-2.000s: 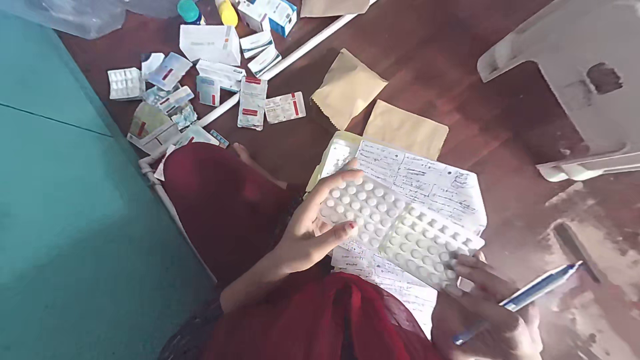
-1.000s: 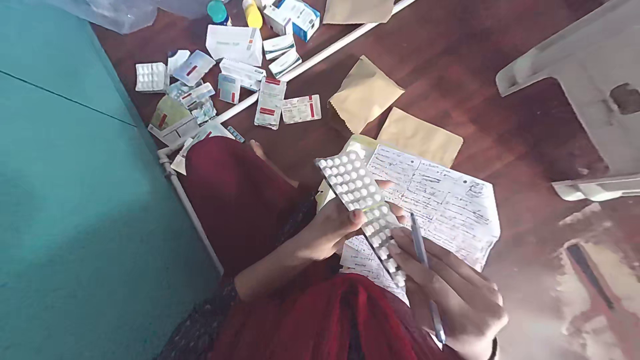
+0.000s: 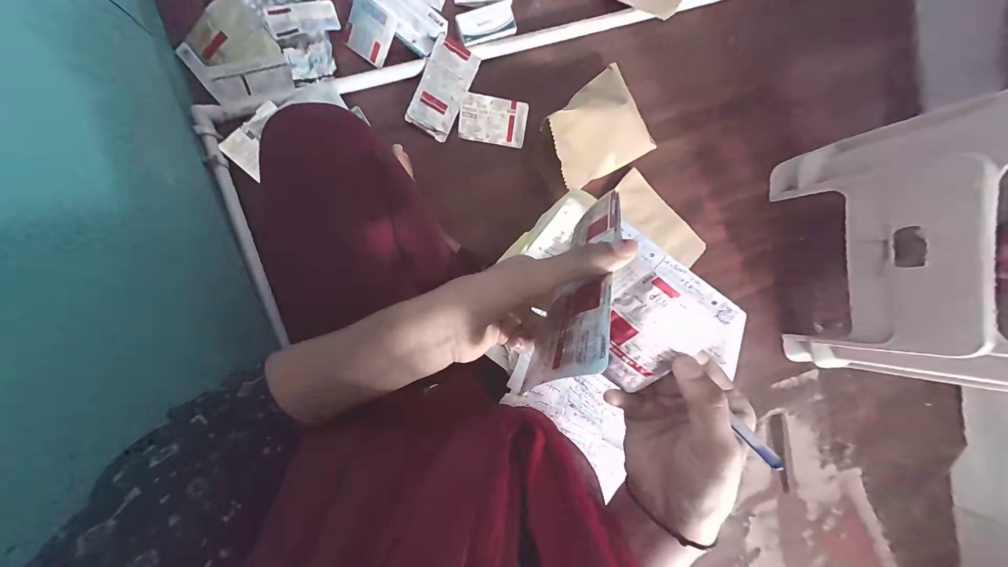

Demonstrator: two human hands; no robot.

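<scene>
My left hand (image 3: 543,291) grips a tablet blister pack (image 3: 579,315), held steeply tilted with its printed, red-banded foil showing. Just right of it, another blister pack (image 3: 634,331), foil side up with red bands and pen marks, has its lower edge at the fingers of my right hand (image 3: 689,425). A blue pen (image 3: 756,442) is also held in my right hand, its end sticking out to the right. Handwritten paper sheets (image 3: 583,409) lie beneath both hands, partly hidden by the packs.
Two brown paper envelopes (image 3: 602,130) (image 3: 661,216) lie on the reddish floor beyond my hands. Several blister packs (image 3: 492,120) and medicine boxes (image 3: 484,22) are scattered at the upper left, around a white pipe (image 3: 378,77). A white plastic stool (image 3: 921,236) stands at right, a teal wall (image 3: 94,276) at left.
The blister packs in my hands have turned from tablet side to printed foil side, and now stand apart at different angles. The view has shifted closer to the hands.
</scene>
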